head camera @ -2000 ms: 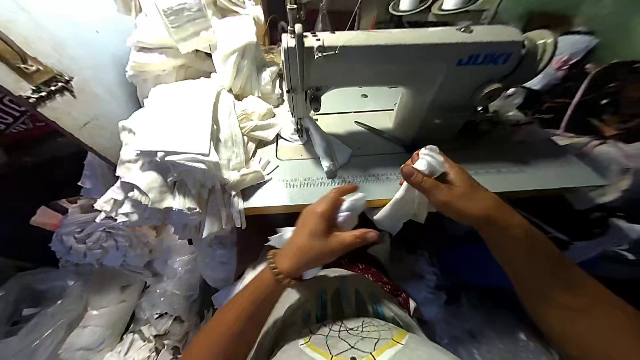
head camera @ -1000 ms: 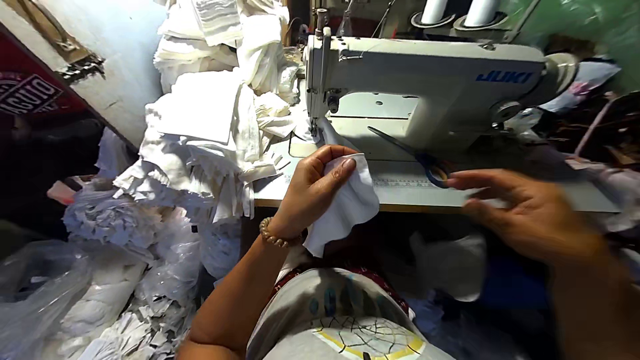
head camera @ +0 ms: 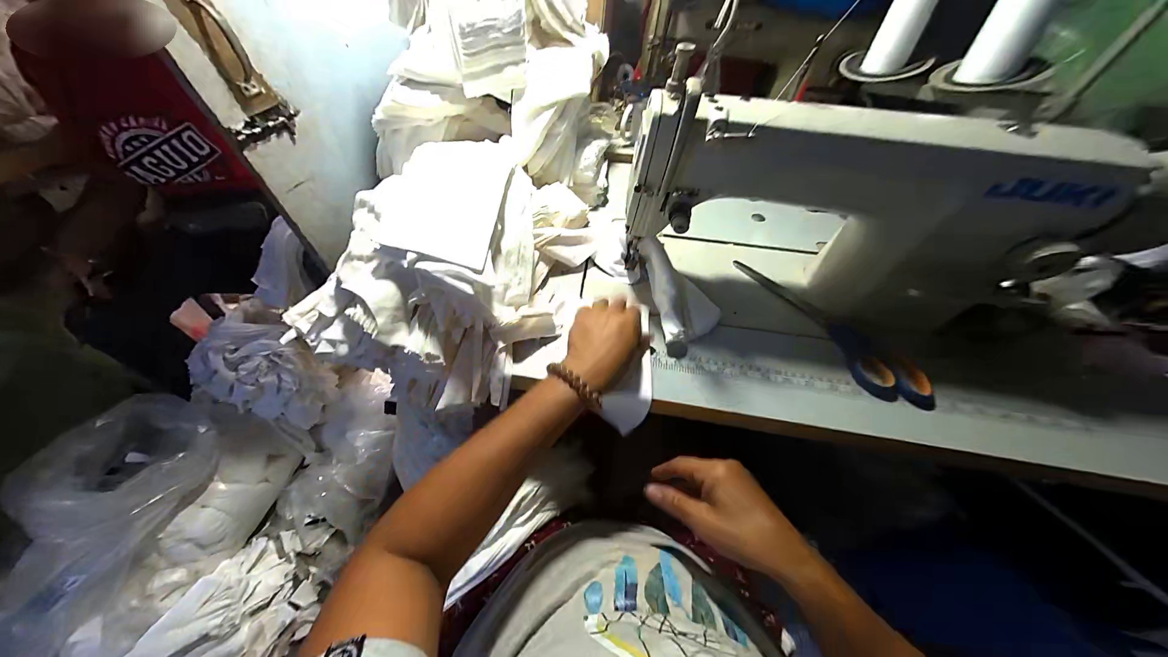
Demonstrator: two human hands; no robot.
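My left hand (head camera: 606, 345), with a beaded bracelet on its wrist, is on a white fabric piece (head camera: 630, 401) at the table's front edge, left of the sewing machine's needle area; its fingers are curled over the cloth. My right hand (head camera: 716, 502) hovers below the table edge over my lap, fingers loosely bent and apart, holding nothing. The Juki sewing machine (head camera: 894, 173) stands behind. A rolled white cloth (head camera: 668, 292) lies by its presser foot. Scissors with dark blue and orange handles (head camera: 867, 356) rest on the table, blades pointing up-left.
A tall heap of white fabric pieces (head camera: 447, 201) covers the table's left end. Plastic bags (head camera: 119, 484) and fabric scraps (head camera: 246, 593) lie at lower left. White thread cones (head camera: 1004, 41) stand behind the machine. Part of another person in a red garment (head camera: 169, 146) shows at upper left.
My left hand has moved from over my lap, where it held the white cloth up, to the table edge. My right hand has left the scissors' handles and drawn back toward my lap.
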